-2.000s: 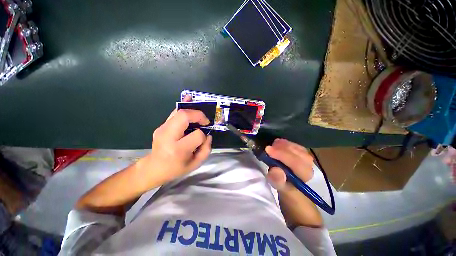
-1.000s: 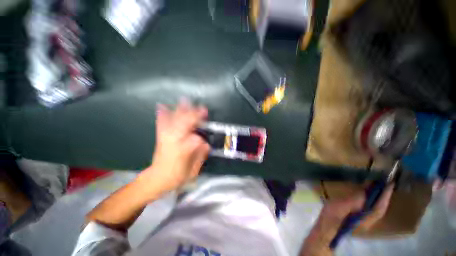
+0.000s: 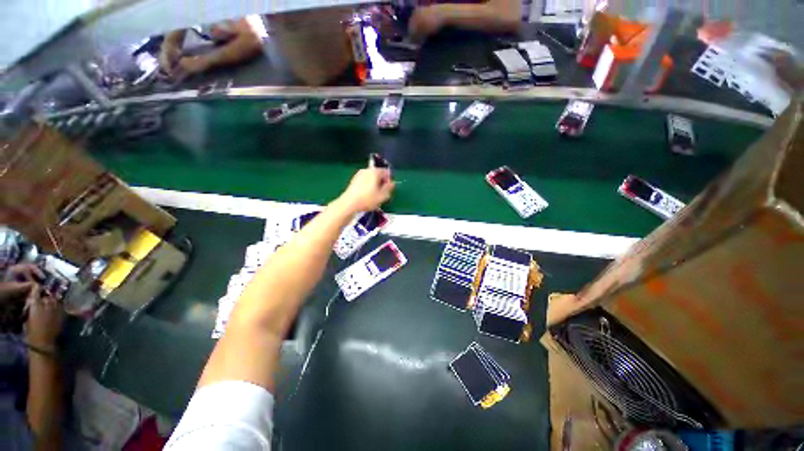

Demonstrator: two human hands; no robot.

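Observation:
My left hand is stretched out over the green conveyor belt. Its fingers are closed on a small dark-and-white phone half-assembly, mostly hidden by the hand. My right hand is out of the picture. Below the belt's white rail, a phone with a red-edged dark window lies on the bench. Another phone lies just beyond it, partly behind my forearm. Fanned stacks of LCD modules with orange tails lie to the right, and a few more modules lie nearer.
More phones lie spaced along the belt. White phones are piled left of my forearm. A cardboard box stands at right over a black fan; the tip cleaner is cut off below. Other people's hands show at left and across the belt.
The view has lifted to show the belt. My left hand has moved from the near bench out over the belt. My right hand with the soldering iron has left the picture.

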